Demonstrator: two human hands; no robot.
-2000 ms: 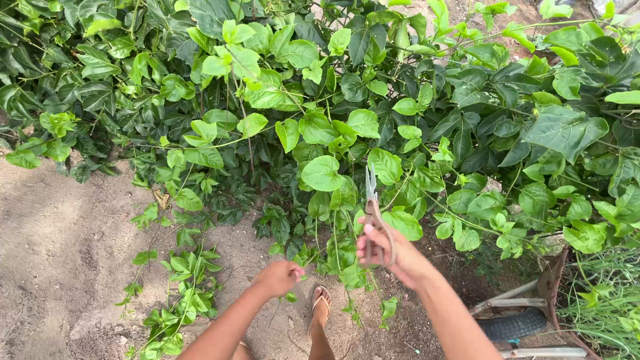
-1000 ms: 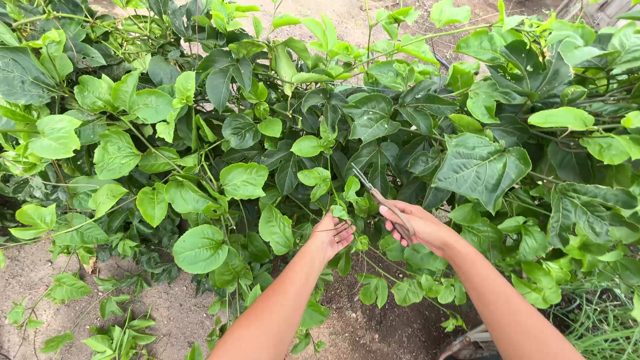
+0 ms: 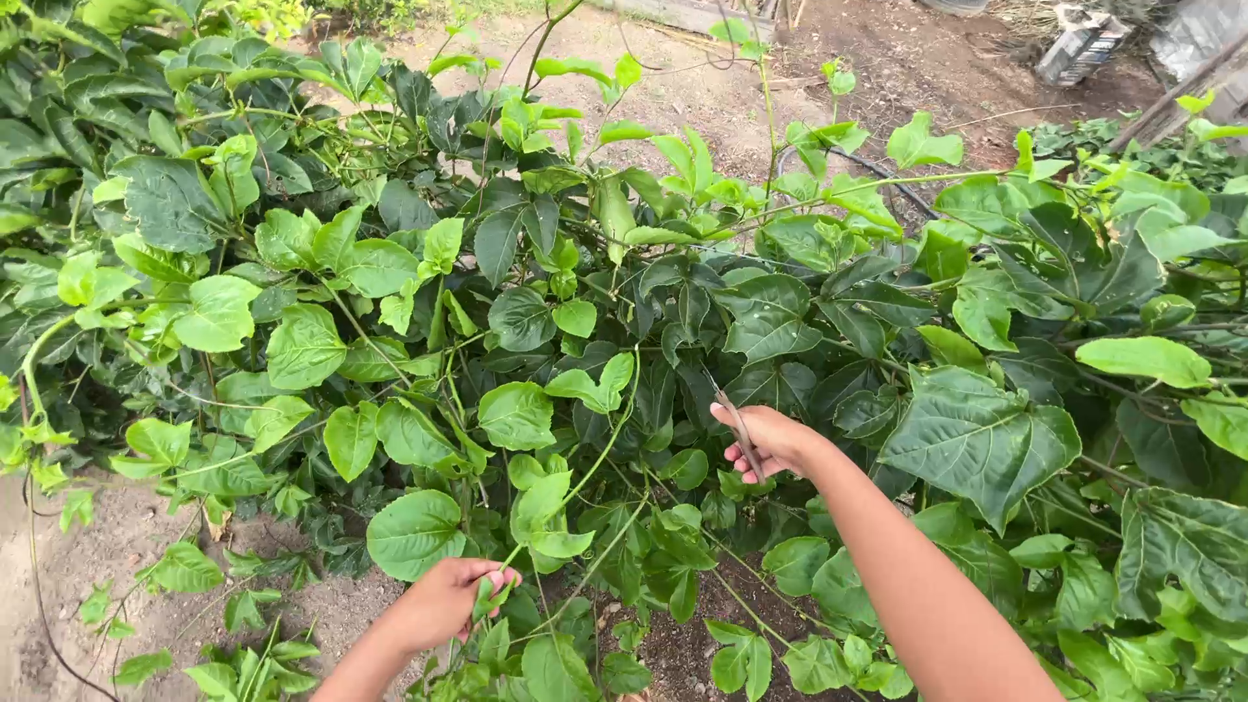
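Observation:
At the lower middle, my left hand [image 3: 451, 602] is closed on a green vine stem [image 3: 604, 453] that bears bright leaves and rises up and to the right from the fingers. My right hand [image 3: 770, 444] grips a pair of scissors [image 3: 741, 431] by brownish handles, right of centre. The blades point up and left among dark leaves, partly hidden, so I cannot tell whether they are apart. Around both hands spreads a dense leafy vine [image 3: 517, 414]. A pale green pod-like fruit or bud [image 3: 614, 216] hangs above the centre.
Bare soil [image 3: 682, 107] lies behind the vine, with a dark hose [image 3: 882, 180] on it. A weathered wooden board [image 3: 682, 14] is at the top edge and a box-like carton [image 3: 1080, 47] at the top right. Cut or trailing shoots [image 3: 258, 673] lie on sandy ground, lower left.
My left hand has moved down and left, away from the scissors, and now holds a vine stem. The scissors remain in my right hand. The view has tilted up.

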